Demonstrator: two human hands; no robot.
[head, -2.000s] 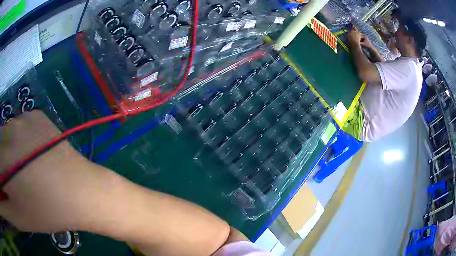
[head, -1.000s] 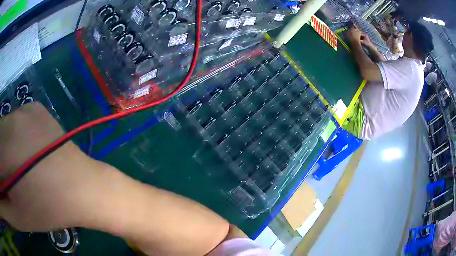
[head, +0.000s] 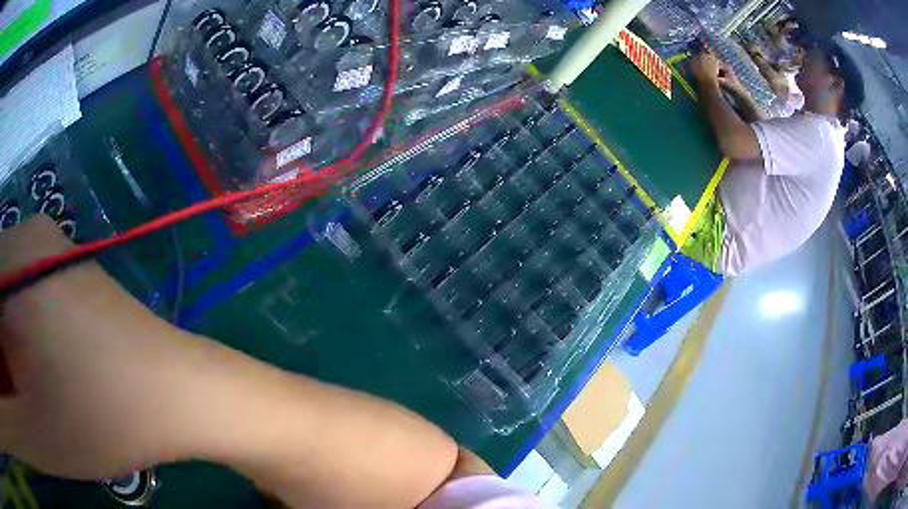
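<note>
My right hand (head: 62,363) is at the left edge, its fingers cut off or hidden, so its grip cannot be told. The forearm crosses the lower picture. My left hand is out of view. A red test lead (head: 214,199) with some black beside it runs from the top, curves over the trays and passes over my right hand. A round, silver-ringed speaker driver (head: 131,483) lies at the lower left, partly hidden by my hand. A blister tray (head: 85,189) with ringed units is behind the hand at the left.
Stacked blister trays (head: 353,75) with ringed units and labels stand at the back. An emptier blister tray (head: 508,249) lies on the green mat at centre right. A person (head: 787,179) sits at the right near a blue stool (head: 672,303). White paper (head: 40,94) is at upper left.
The red lead's left stretch has moved up and lies straighter, across the top of my right hand. The hand has shifted slightly and covers more of the lower-left speaker driver.
</note>
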